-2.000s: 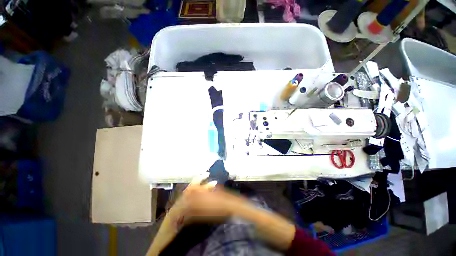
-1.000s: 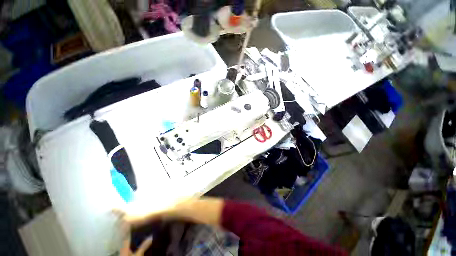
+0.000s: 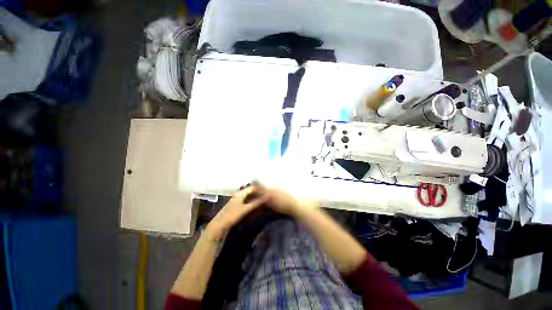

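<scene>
My left hand [image 3: 235, 211] and my right hand [image 3: 275, 197] meet at the front edge of the white table [image 3: 230, 133]. Their fingers are close together and blurred by glare; I cannot tell whether they hold anything. A narrow bundle of black fabric pieces [image 3: 293, 91] lies on the table beyond my hands, with a white band around its middle. A light-blue patch [image 3: 275, 143] shows beside its near end. Dark material lies below my hands, by the plaid cloth on my lap [image 3: 290, 266].
The sewing machine [image 3: 393, 145] stands at right, with red-handled scissors [image 3: 431, 195] in front and thread cones [image 3: 382, 95] behind. A white tray [image 3: 321, 24] with black pieces is at the back. A pale board [image 3: 157, 175] is at left. A blue crate [image 3: 433, 286] is below right.
The view has swung back from the right to face the table. My hands are now together at the front edge. A black piece near my hands two seconds ago no longer shows on the tabletop there.
</scene>
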